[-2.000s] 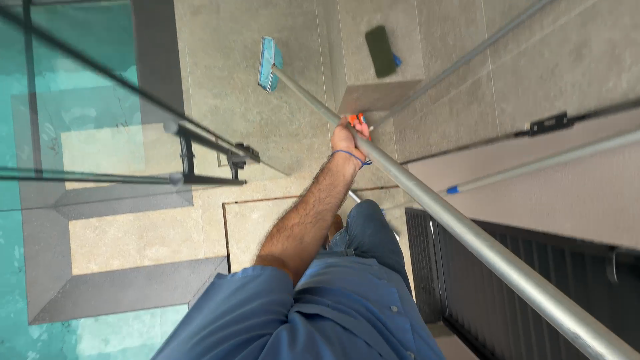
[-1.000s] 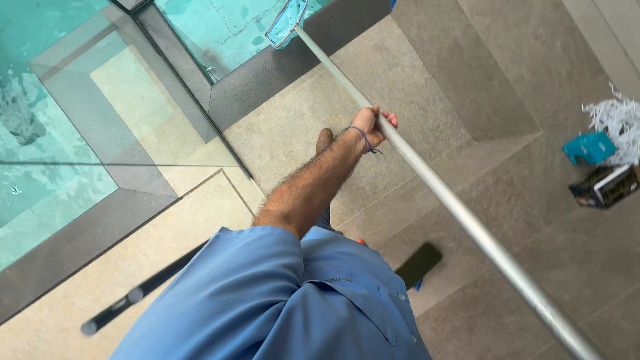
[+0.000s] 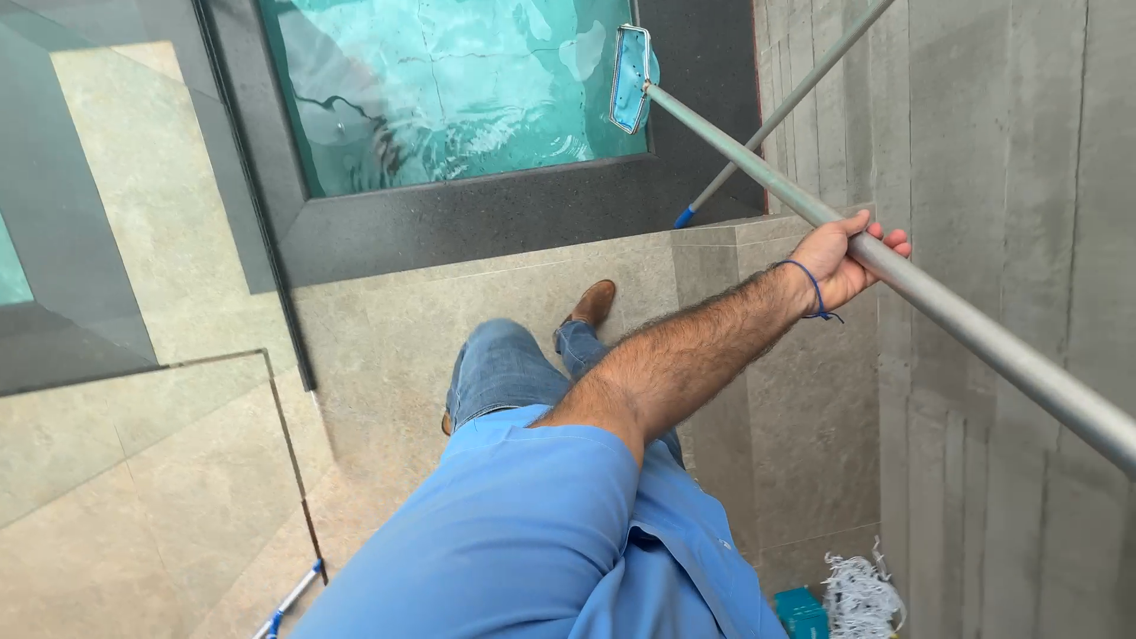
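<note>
My left hand [image 3: 839, 266], with a blue cord bracelet at the wrist, grips a long grey metal pole [image 3: 985, 342] from below, its thumb and fingers curled around it. The pole slants from upper left down to the right edge. At its far end is a pool skimmer net [image 3: 631, 80] with a light blue mesh and a metal-coloured rim. The net hangs over the right side of the pool water [image 3: 461, 98], beside the dark stone coping [image 3: 701, 80]; its height above the water cannot be told. My right hand is not in view.
A second metal pole [image 3: 799, 93] with a blue tip leans at the grey wall [image 3: 958, 177]. A glass panel's dark edge [image 3: 257, 204] stands at left. A teal box [image 3: 801, 612] and white shredded material [image 3: 861, 595] lie bottom right; a blue-and-white pole [image 3: 293, 599] lies bottom left.
The view has turned a lot. The skimmer net, seen over the floor tiles two seconds ago, is now over the pool. My left hand has stayed on the pole.
</note>
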